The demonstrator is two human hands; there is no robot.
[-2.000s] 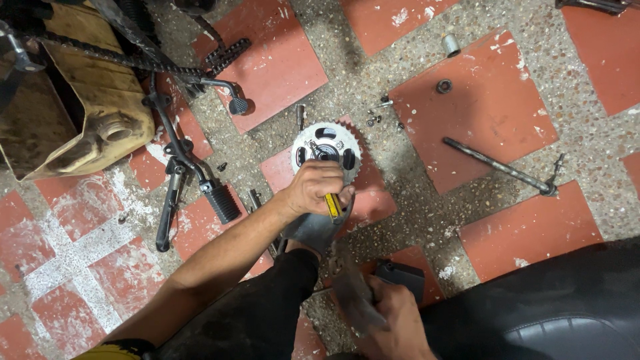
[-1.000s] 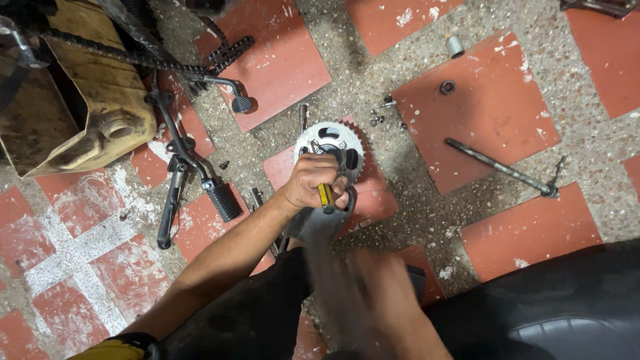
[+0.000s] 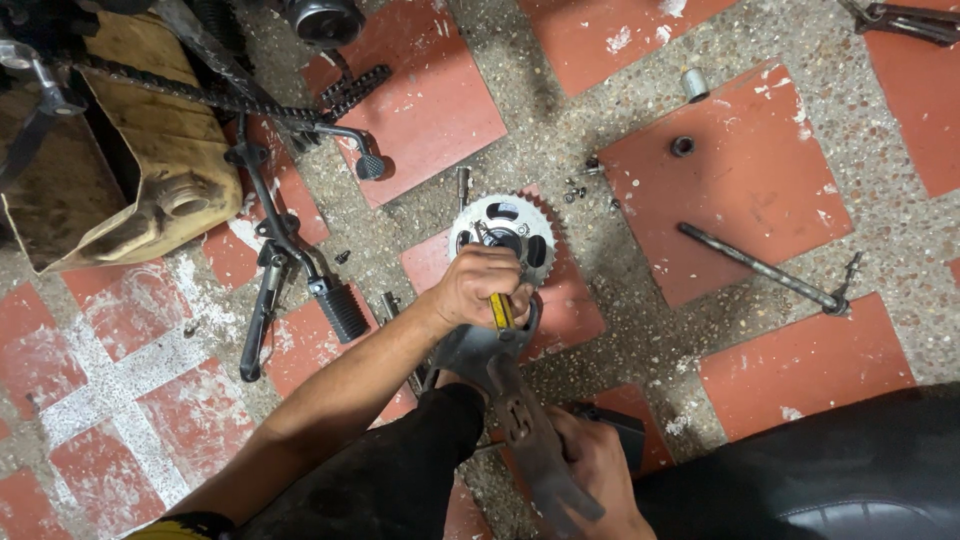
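My left hand (image 3: pixel 484 285) is closed around the yellow and black handle of a screwdriver (image 3: pixel 501 311), whose shaft reaches the hub of a rear sprocket (image 3: pixel 502 210). That toothed silver sprocket lies face up on a red tile. In my right hand (image 3: pixel 592 457) is a dark, worn metal tool (image 3: pixel 536 442), which looks like a claw hammer; its head is just below the screwdriver's handle end, and no contact between them is plain. My foot, in a dark sandal (image 3: pixel 469 356), is beside the sprocket's lower edge.
A cut plastic jug (image 3: pixel 142 150) lies upper left, near a drive chain (image 3: pixel 202 94) and a footpeg bar (image 3: pixel 341 311). An axle bolt (image 3: pixel 757 266), a metal sleeve (image 3: pixel 695 85) and small bolts (image 3: pixel 576 191) lie to the right. A black seat (image 3: pixel 817 472) fills the lower right.
My right hand and its tool have swung, blurred one second ago and clearer now. My left hand has stayed on the screwdriver at the sprocket.
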